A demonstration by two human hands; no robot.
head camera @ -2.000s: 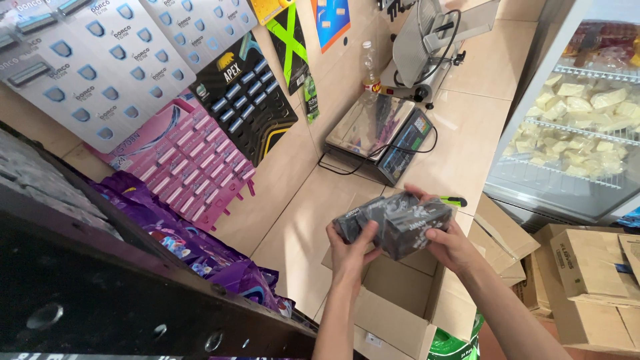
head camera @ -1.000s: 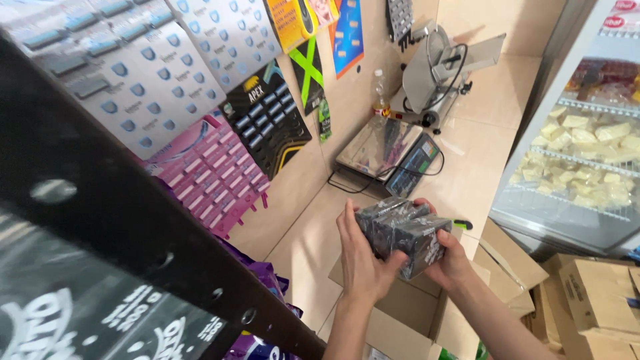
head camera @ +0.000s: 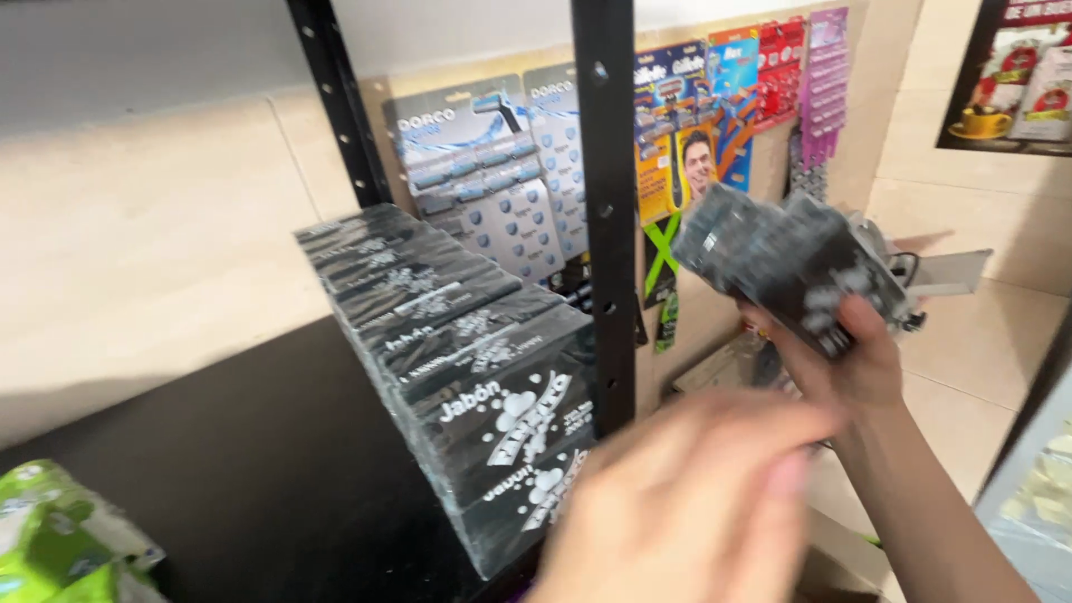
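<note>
In the head view, my right hand [head camera: 846, 360] holds up a plastic-wrapped pack of black soap bars [head camera: 787, 260] at the right of the shelf's upright. Lower and nearer the camera, my left hand [head camera: 687, 502] is blurred by motion; its fingers reach toward my right wrist, and nothing shows in it. A row of black wrapped soap packs [head camera: 519, 419] with white lettering stands on the black shelf [head camera: 276, 469], left of my left hand, running back toward the wall.
A perforated black metal upright [head camera: 610, 251] rises between the soap row and the held pack. Razor display cards [head camera: 469, 167] hang on the wall behind. Green packages [head camera: 67, 536] lie at the shelf's left. A slicer [head camera: 930, 272] and an open cardboard box [head camera: 837, 553] are at the right.
My left hand has let go of the soap pack, which both hands held before. The pack has risen from above the cardboard box. The view has swung toward the shelf.
</note>
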